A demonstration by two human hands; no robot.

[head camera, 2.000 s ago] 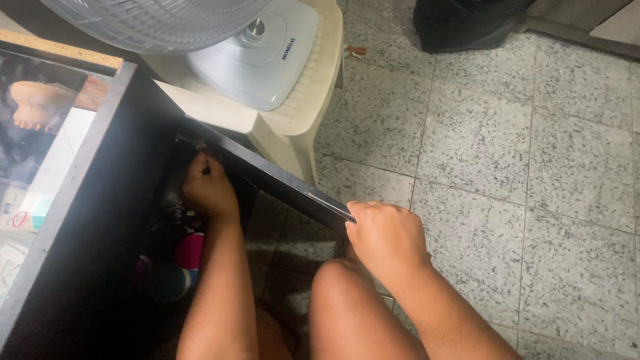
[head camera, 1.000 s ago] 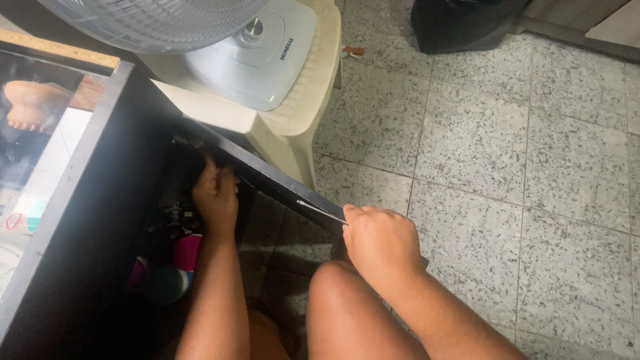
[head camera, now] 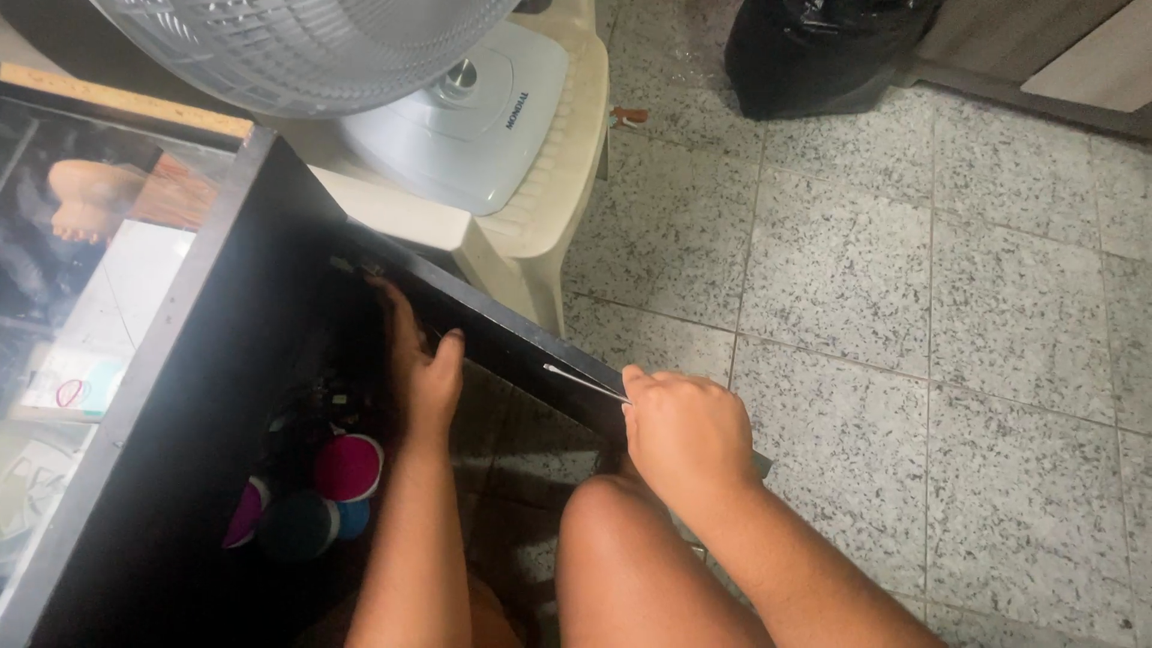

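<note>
A black cabinet door (head camera: 504, 337) stands swung out from the dark cabinet (head camera: 193, 333). Near its inner corner, by a metal hinge (head camera: 355, 267), my left hand (head camera: 427, 369) reaches in with the fingers stretched and the thumb apart; its fingertips are at the hinge, and nothing is seen held in it. My right hand (head camera: 688, 432) is closed around the door's outer edge and a thin metal screwdriver (head camera: 585, 382), whose shaft points left along the door's inner face. The screwdriver's handle is hidden by the hand.
Behind the door, a fan (head camera: 459, 135) rests on a cream plastic chair (head camera: 567, 180). Inside the cabinet are round containers with pink (head camera: 348, 467) and purple (head camera: 243, 515) tops. The glass top (head camera: 36, 180) shows a foot model beneath. A black bag (head camera: 823, 63) stands on the tiled floor.
The screwdriver shaft, not visible two seconds ago, now sticks out of my right hand. My left hand's fingers, curled at the hinge before, are now stretched out, thumb apart.
</note>
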